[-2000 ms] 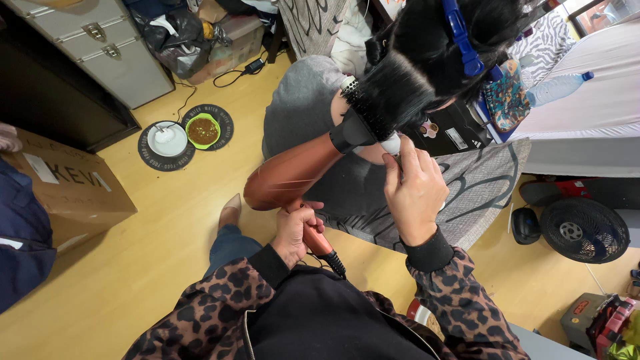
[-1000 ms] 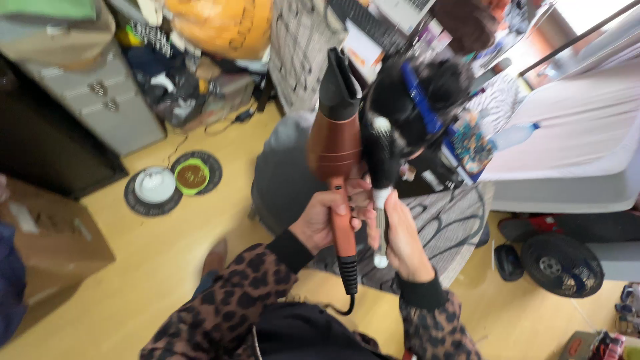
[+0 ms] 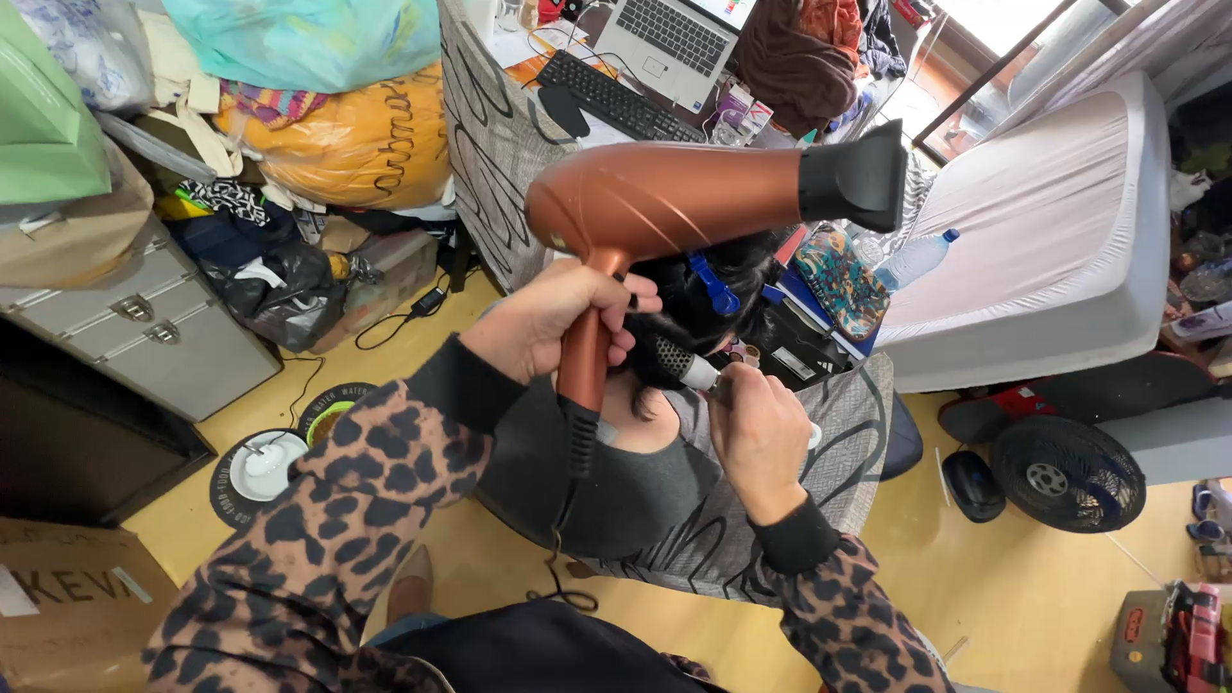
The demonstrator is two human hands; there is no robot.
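My left hand point(image 3: 568, 318) grips the handle of a copper-coloured hair dryer point(image 3: 674, 197), raised level, its black nozzle point(image 3: 852, 178) pointing right. My right hand point(image 3: 760, 428) holds the white handle of a round hair brush point(image 3: 685, 364); its vented barrel lies against the dark hair of a seated person, below the dryer. A blue hair clip point(image 3: 712, 282) holds up part of that hair. The dryer hides much of the person's head. A bare shoulder point(image 3: 645, 423) and a grey garment point(image 3: 616, 496) show beneath the hair.
Behind the person stand a laptop point(image 3: 669, 48) and a black keyboard point(image 3: 616, 96). A plastic bottle point(image 3: 919, 258) lies at the right, above a black fan point(image 3: 1068, 474). Pet bowls point(image 3: 265, 467) sit on the floor at left. The dryer's cord point(image 3: 556, 558) hangs near my body.
The dryer has gone from upright beside the brush to level above the person's head, nozzle to the right. The brush has moved from in front of the dryer to the hair. The view has shifted.
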